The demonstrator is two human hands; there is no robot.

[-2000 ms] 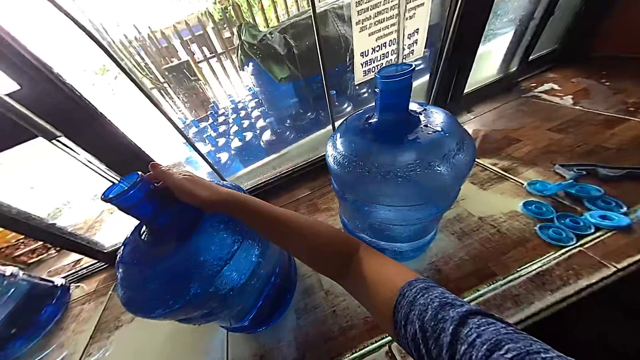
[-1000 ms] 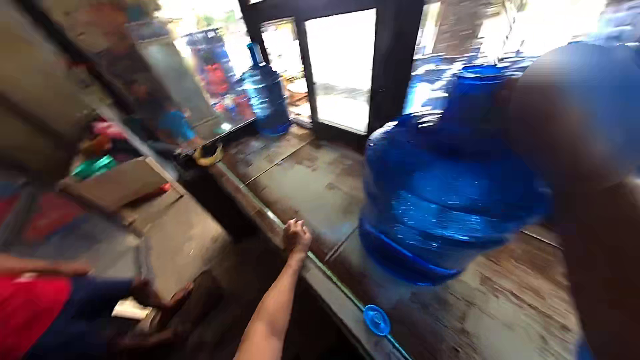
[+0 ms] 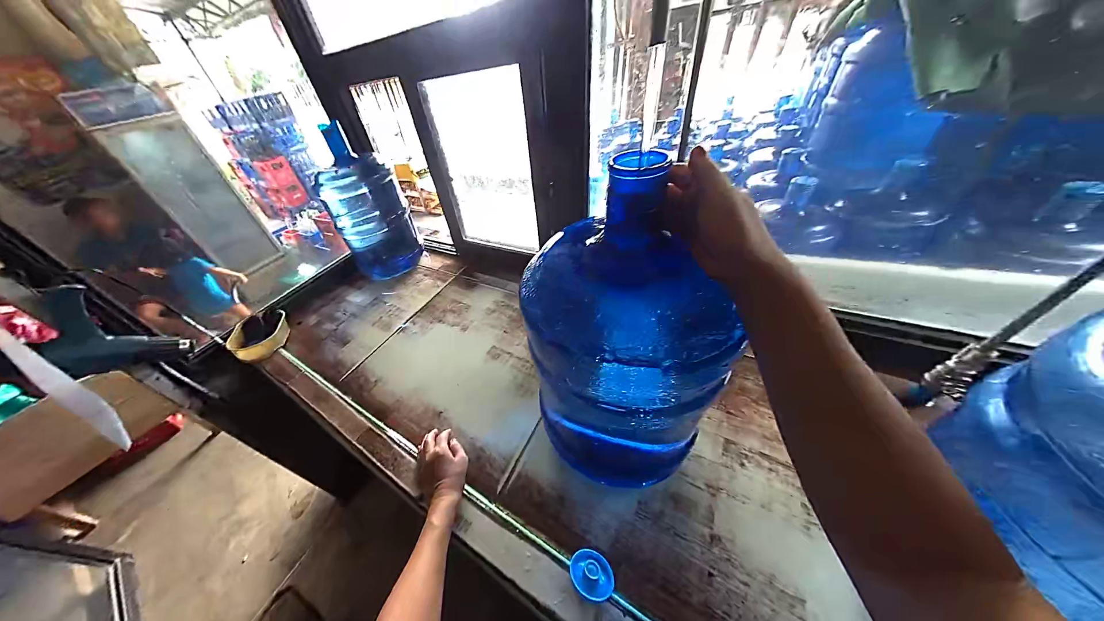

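A large blue plastic water jug (image 3: 634,345) stands upright on the tiled counter, with its neck uncapped. My right hand (image 3: 711,211) is at the neck, fingers curled on its right side; part of the grip is hidden. A clear stream or tube comes down into the mouth from above; I cannot tell which. My left hand (image 3: 442,466) rests on the counter's front edge with its fingers curled, and whether it grips the edge is unclear. One round blue cap (image 3: 592,575) lies on that edge, to the right of my left hand. A second blue jug (image 3: 1035,448) is partly visible at far right.
Another blue jug (image 3: 369,211) stands by the glass at the back left. A yellow-rimmed container (image 3: 259,336) sits at the counter's left end. A dark heat gun (image 3: 95,336) lies near a cardboard box (image 3: 69,448). Many blue jugs show behind the window. People appear through or in the left glass.
The view has swung far left since the oldest frame. The person in red at lower left one second ago is out of view. My left hand stays on the counter edge.
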